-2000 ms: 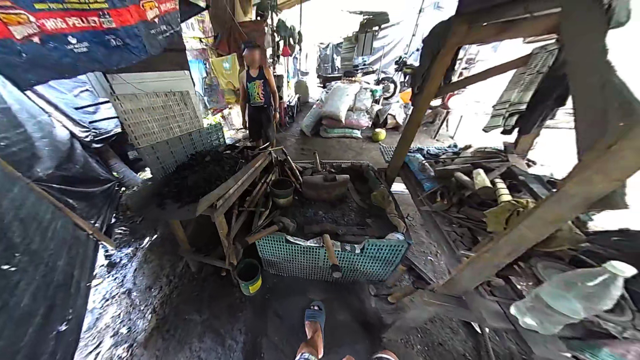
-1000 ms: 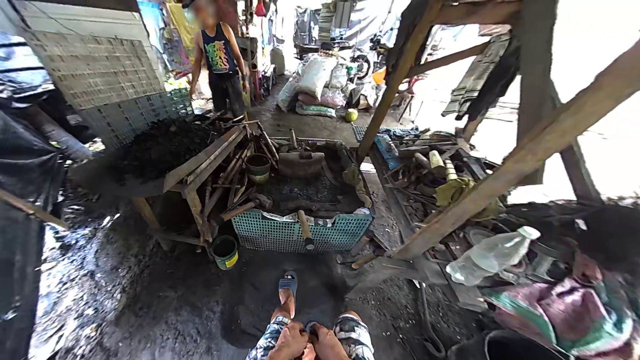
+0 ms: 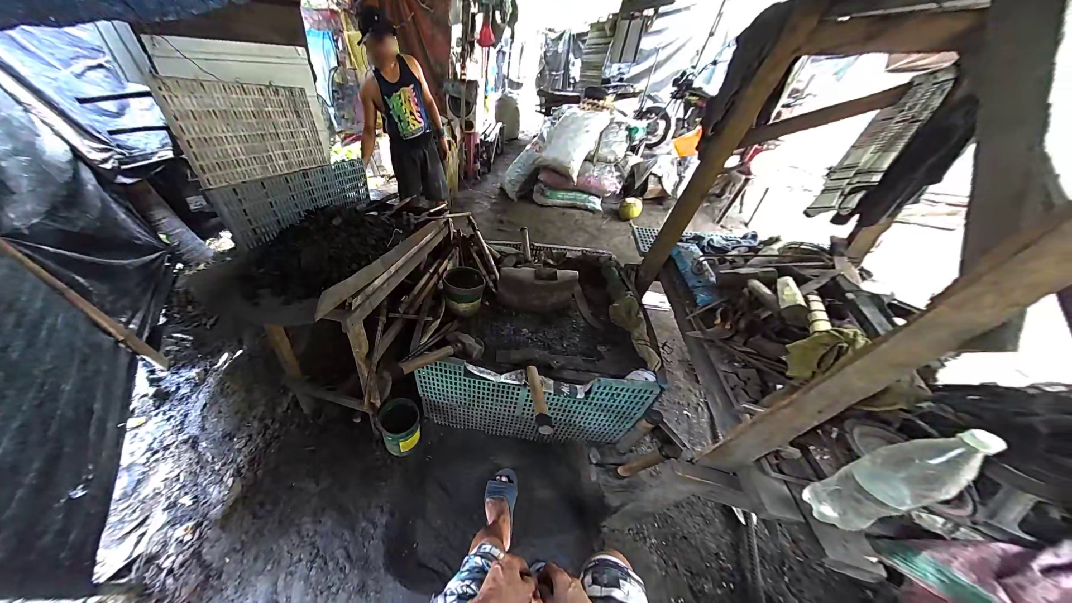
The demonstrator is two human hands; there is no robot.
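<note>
My left hand (image 3: 507,579) and my right hand (image 3: 561,584) are close together at the bottom edge, over the patterned shorts (image 3: 614,578) on my legs. Their fingers are curled and partly cut off by the frame, so whether anything is between them cannot be seen. Ahead stands a low bin walled with green perforated plastic (image 3: 519,406), filled with dark material. A wooden handle (image 3: 537,394) hangs over its front wall. A hammer (image 3: 440,353) lies across its left front corner. Inside are a grey block (image 3: 538,289) and, at the left, a small bucket (image 3: 463,291).
A green bucket (image 3: 399,425) stands on the dark ground at the left. Charcoal (image 3: 327,247) is heaped on a wooden stand. At the right are a slanting timber post (image 3: 888,343), a clear plastic bottle (image 3: 909,479) and scrap wood. A person (image 3: 404,113) stands behind, near filled sacks (image 3: 578,146).
Both my hands, not seen two seconds ago, came into view one second ago over my legs and remain there. The person behind now has an arm lowered near the green panel.
</note>
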